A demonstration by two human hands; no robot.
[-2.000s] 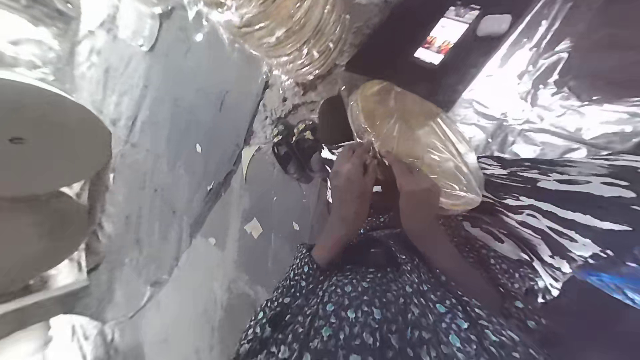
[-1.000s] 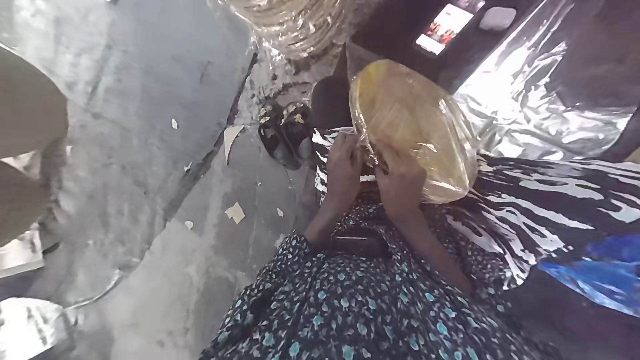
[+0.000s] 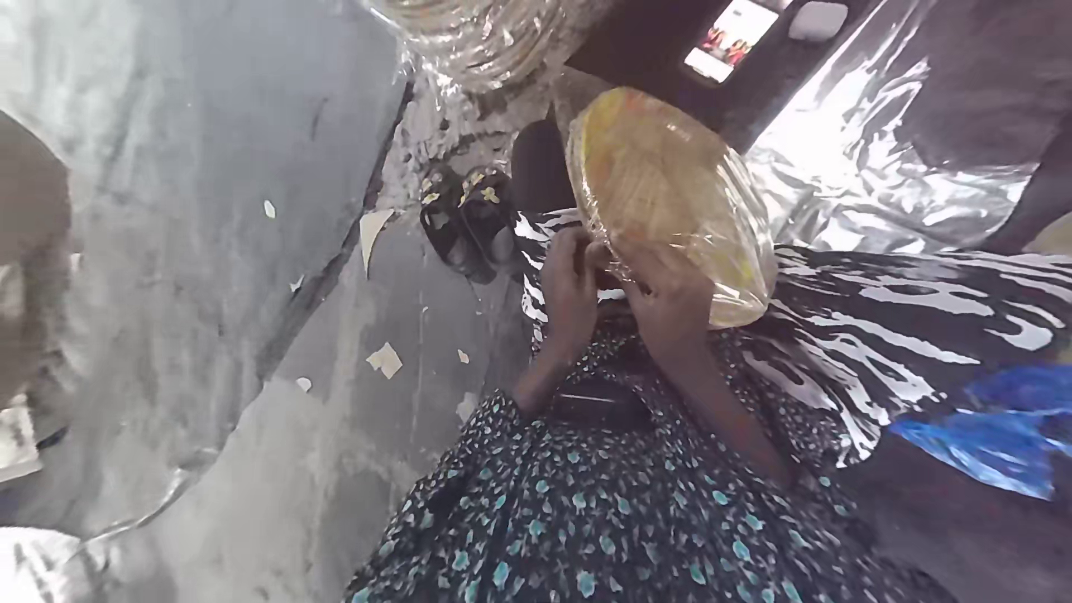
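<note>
A round, flat, yellowish-tan bundle in clear plastic wrap (image 3: pixel 678 184) rests tilted over my lap, on the black-and-white patterned cloth (image 3: pixel 871 327). My right hand (image 3: pixel 670 289) grips the plastic at the bundle's lower left edge, its fingers bent over the film. Close beside it, my left hand (image 3: pixel 571 280) has its fingertips pinched together at the same edge of the plastic. The fingertips of both hands nearly meet, and what exactly lies between them is too small to make out.
A pair of dark sandals (image 3: pixel 469 222) stands on the grey floor among paper scraps (image 3: pixel 385 360). Beyond are more plastic-wrapped round items (image 3: pixel 486 33), a lit phone (image 3: pixel 730 40) and a white case (image 3: pixel 818 21). Silvery plastic sheeting (image 3: pixel 888 167) and a blue plastic bag (image 3: pixel 988 444) lie at the right.
The wrapped bundle shows more of its flat face than two seconds ago. Both hands stay at its edge. The view has shifted somewhat.
</note>
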